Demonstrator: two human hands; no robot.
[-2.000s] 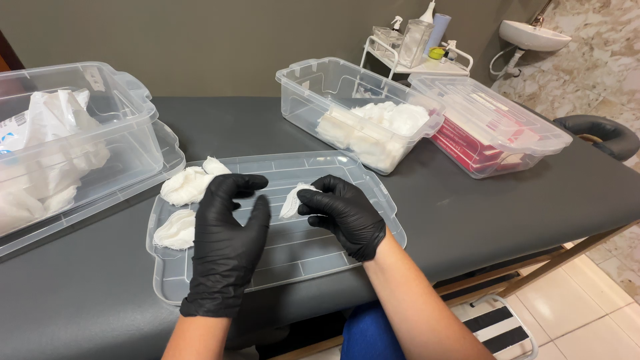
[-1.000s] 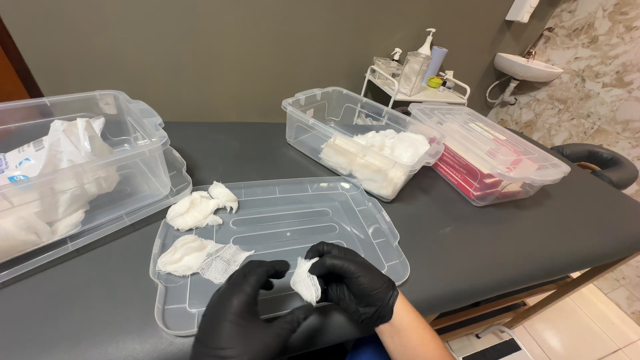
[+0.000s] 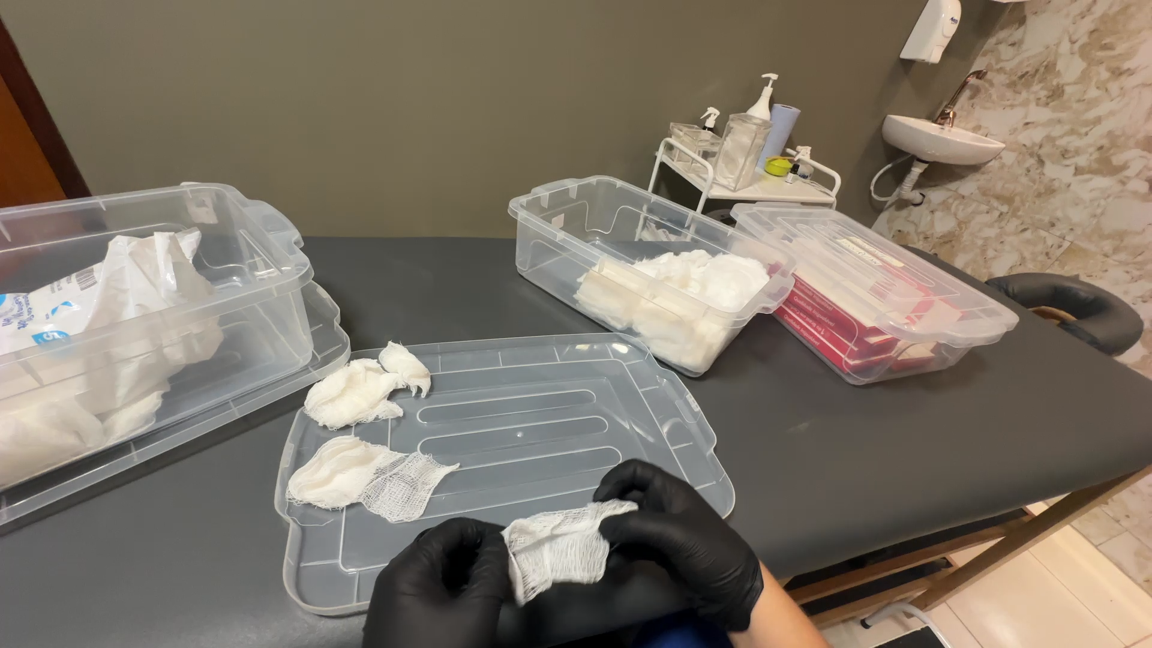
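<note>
Both my hands wear black gloves and hold a piece of white gauze (image 3: 560, 551) stretched between them, over the near edge of a clear plastic lid (image 3: 522, 378). My left hand (image 3: 445, 576) pinches the gauze's left edge; my right hand (image 3: 679, 535) grips its upper right corner. On the lid's left side lie two crumpled heaps of gauze: an upper one (image 3: 353, 394) with a small twisted piece (image 3: 407, 367) touching it, and a lower one (image 3: 333, 472) with a loose mesh flap (image 3: 405, 486) spread to its right.
The lid rests on a dark padded treatment table (image 3: 864, 450). At left stands a clear bin (image 3: 279, 270) holding a white plastic package (image 3: 153, 279). Behind are an open bin (image 3: 549, 243) of folded gauze (image 3: 684, 292) and a lidded bin (image 3: 972, 319) with red-and-white boxes. A white trolley (image 3: 765, 187) stands beyond.
The gauze, bunched in my right hand before, is now opened out and held by both hands. My hands have moved toward the lid's near edge since the earliest frame.
</note>
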